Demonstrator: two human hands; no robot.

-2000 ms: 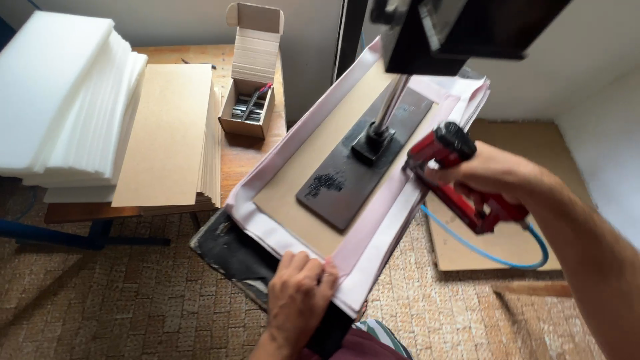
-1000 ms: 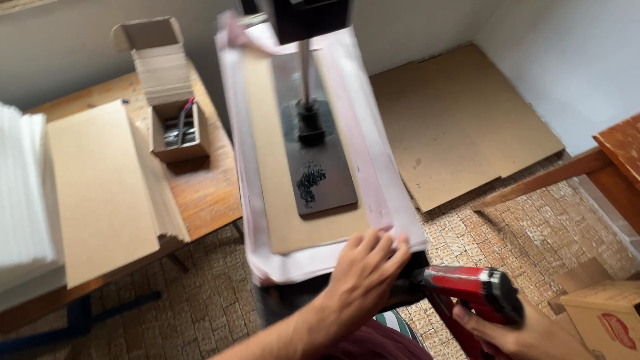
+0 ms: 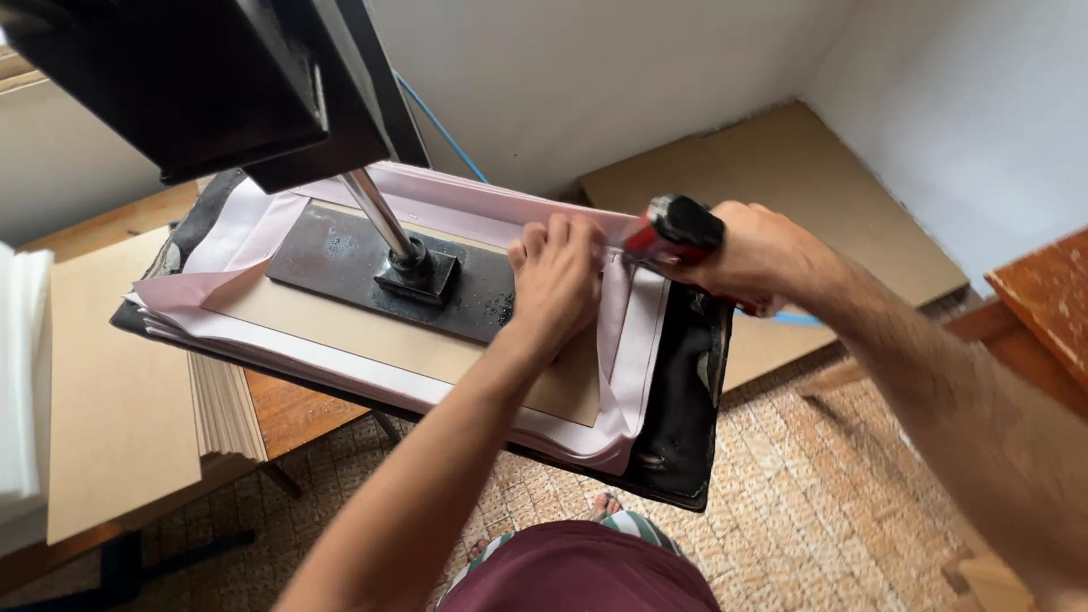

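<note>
My left hand [image 3: 557, 276] presses on the folded pink fabric [image 3: 616, 319] near the far right corner of a brown fibreboard panel [image 3: 340, 327]; its fingertips are blurred. Just to its right, my right hand [image 3: 748, 246] grips a red and black pneumatic staple gun [image 3: 676, 234], its nose at the fabric corner. A dark metal press plate [image 3: 340, 263] on a chrome rod [image 3: 380, 212] lies on the panel. Fabric wraps over the panel's edges, with loose folds at the left end. Below is a padded black support [image 3: 680, 408].
The black press head [image 3: 212, 93] hangs over the upper left. On the left stand a wooden table [image 3: 297, 412], stacked fibreboard sheets [image 3: 123, 382] and white foam sheets [image 3: 21, 374]. Large boards [image 3: 765, 195] lie on the floor behind; a wooden table corner [image 3: 1050, 297] is at right.
The panel and its support have turned so the long side runs across the view. My left hand and the staple gun have moved from the near end to the far right corner. The view has shifted.
</note>
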